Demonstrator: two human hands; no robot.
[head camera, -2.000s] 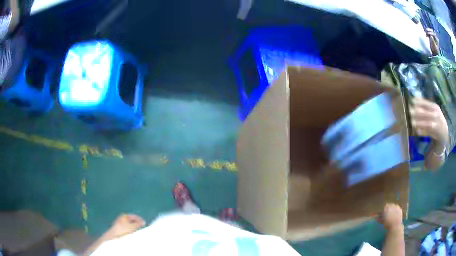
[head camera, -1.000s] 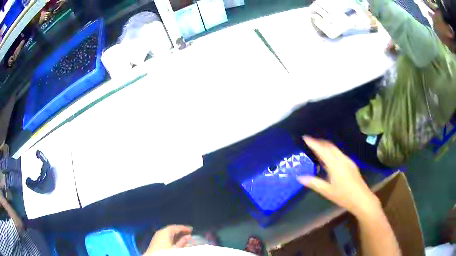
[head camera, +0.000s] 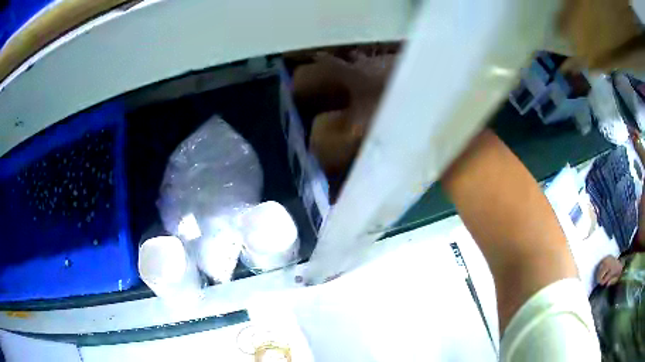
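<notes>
My right forearm (head camera: 516, 226), with a white sleeve at its lower end, reaches up from the lower right. It passes behind a pale slanting post (head camera: 417, 120), which hides my right hand, so what it touches cannot be told. My left hand is out of the picture. A clear plastic bag (head camera: 212, 166) and white rounded pieces (head camera: 269, 233) lie on the dark surface beyond the white table edge. A brown, blurred open shape (head camera: 332, 134), perhaps a carton, is left of the post.
A blue tray (head camera: 126, 212) with small dark parts is at the left. Yellowish loops (head camera: 272, 351) lie on the white table covering (head camera: 382, 304). Pale blue and white boxes (head camera: 548, 92) are at the upper right. Another person's hand (head camera: 608, 270) is at the right edge.
The view has moved forward over the table towards the blue tray and bag. The floor, blue stool and carton below have left the picture. My left hand is gone from view; my right arm reaches behind the post.
</notes>
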